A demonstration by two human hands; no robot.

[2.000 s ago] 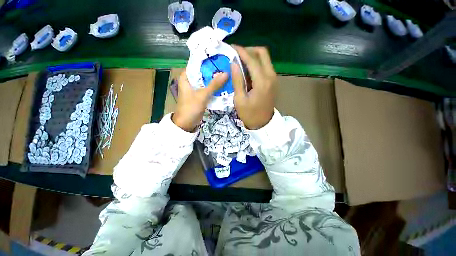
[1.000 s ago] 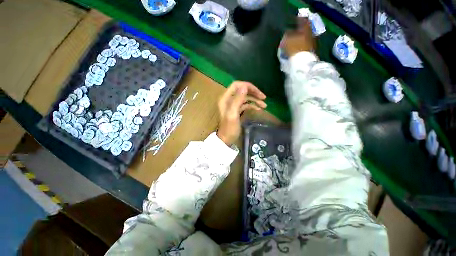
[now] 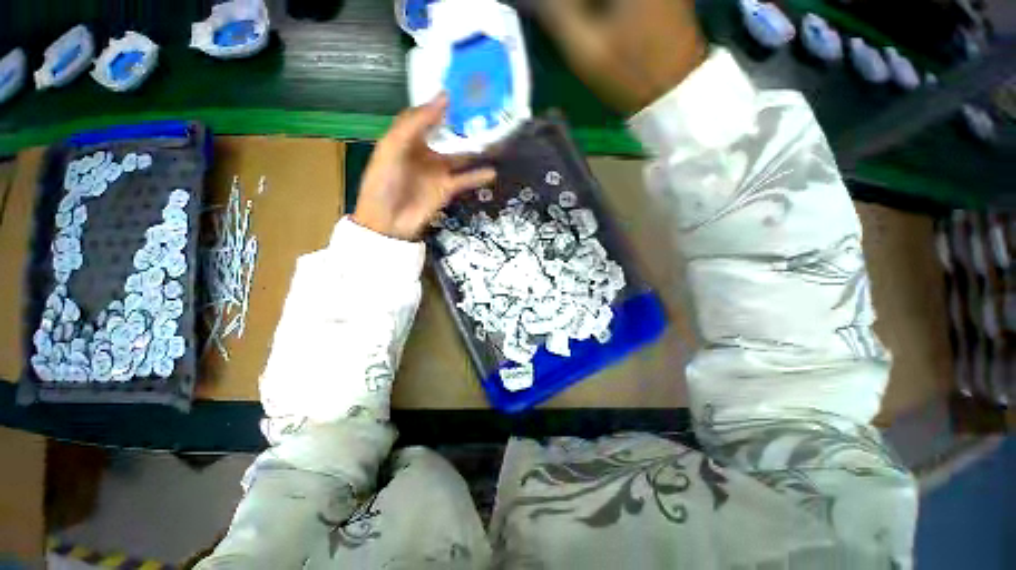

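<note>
A white housing [image 3: 511, 84] with a bright blue insert [image 3: 479, 87] is above the near part of the belt, its blue side facing me. My left hand [image 3: 418, 173] holds it at its lower left edge, thumb on the rim. My right hand [image 3: 624, 45] is at the top edge, right of the housing, blurred and partly cut off; whether it holds anything cannot be told. The centre tray [image 3: 637, 325], dark grey with a blue near end, lies below my hands with a heap of small white plastic parts [image 3: 535, 278] and a few round parts.
The left tray [image 3: 123, 223] holds many round white parts. Thin white rods [image 3: 232, 267] lie on cardboard [image 3: 301, 256] beside it. More white and blue housings [image 3: 232, 29] stand on the dark green belt [image 3: 334, 78]. Wavy stacked layers [image 3: 980, 301] are at the far right.
The view has turned back from its tilt. My left hand, empty a second ago, now holds a housing. My right hand has come back from the far side of the belt.
</note>
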